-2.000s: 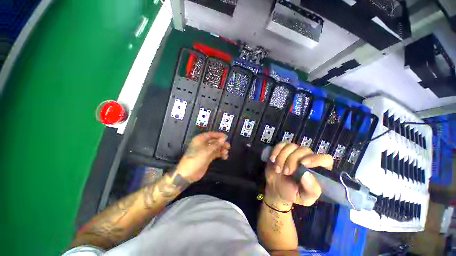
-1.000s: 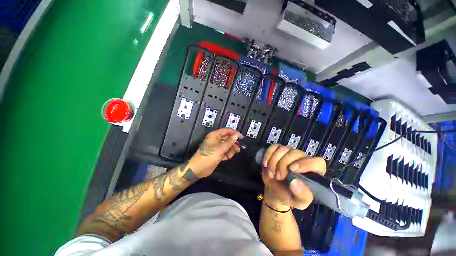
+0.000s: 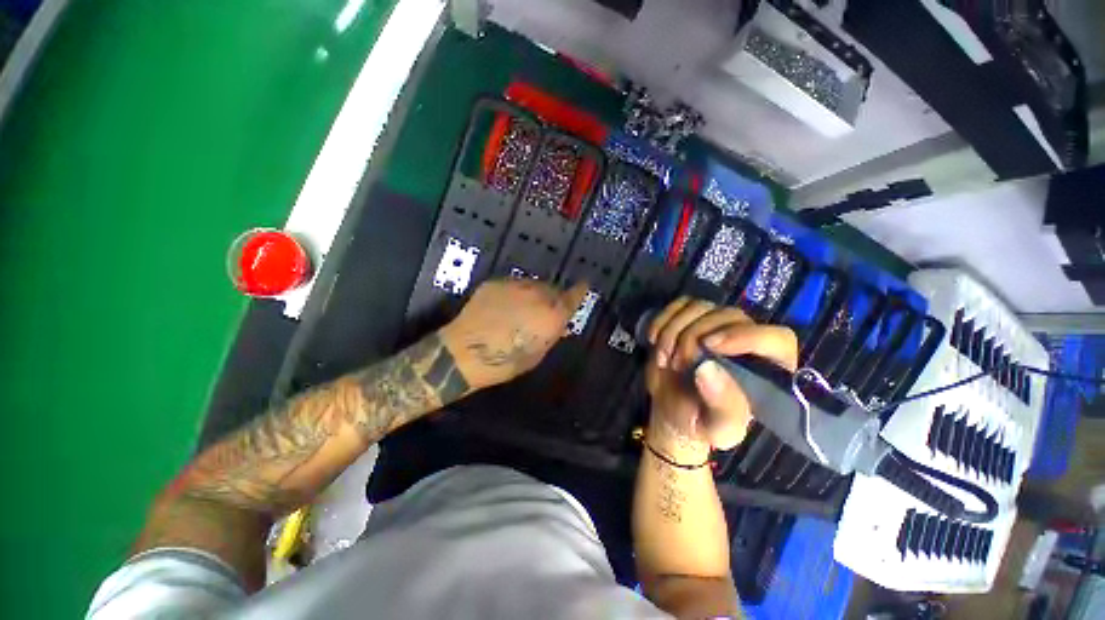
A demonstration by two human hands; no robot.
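My right hand [image 3: 715, 363] grips the grey-black electric screwdriver [image 3: 794, 418], its front end pointing left toward the housings and its cord trailing from the rear. My left hand [image 3: 515, 327] is over the housings, its fingertips near a silver metal plate [image 3: 582, 313]; whether it holds a small screw cannot be seen. Black housings [image 3: 465, 200] lie side by side with rounded loop ends away from me. Another metal plate [image 3: 456, 265] sits on the leftmost housing. My hands hide some plates.
Red bins [image 3: 555, 112] and blue bins with small screws stand behind the housings. A green belt [image 3: 133, 279] is at left, with a red round container [image 3: 269, 263] at its edge. A white tray [image 3: 858, 533] with black blade-shaped parts is at right. A box of metal pieces [image 3: 800, 70] hangs above.
My left hand has moved forward from in front of the housings onto them, close to a plate. The screwdriver stays in my right hand, its tip now nearer the plates. The view has shifted slightly.
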